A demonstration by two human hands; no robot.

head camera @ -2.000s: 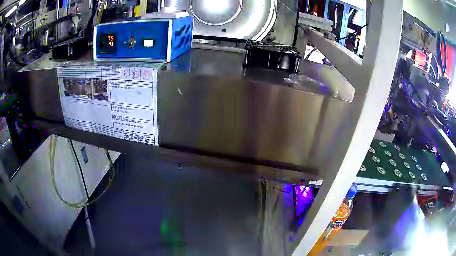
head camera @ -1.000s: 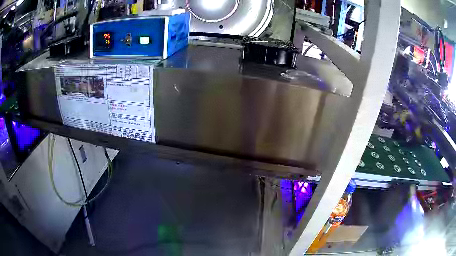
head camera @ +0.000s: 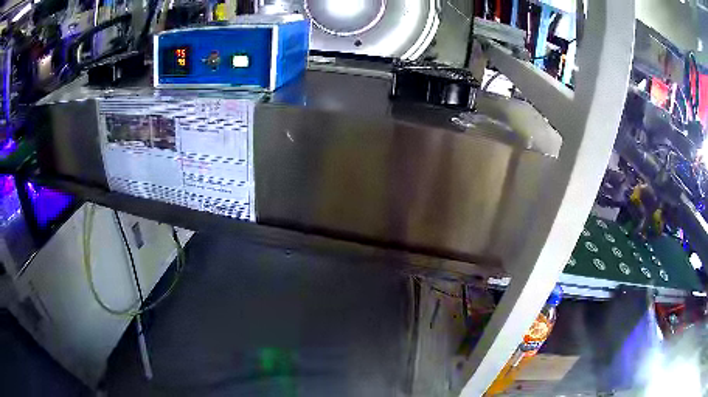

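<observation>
Neither of my hands is in the picture. A blue control box [head camera: 219, 60] with red digits and a small lit switch stands on the steel top. A silver disc [head camera: 365, 23] with concentric rings shows behind it, cut off by the top edge. A black ribbed fixture [head camera: 435, 85] sits right of the box, in front of the disc. A white instruction sheet [head camera: 182, 159] with photos and text is on the steel front [head camera: 373, 174].
A white slanting post [head camera: 570, 194] crosses the right side. Behind it, a green conveyor [head camera: 613, 252] carries rows of small round parts. An orange drink bottle [head camera: 536, 333] stands by the post. A yellow hose loop [head camera: 93, 287] hangs by a white cabinet [head camera: 70, 279] at lower left.
The view has shifted slightly, so the box, sheet and post sit a little further right. The violet glow beside the post no longer shows; one shows at the left edge.
</observation>
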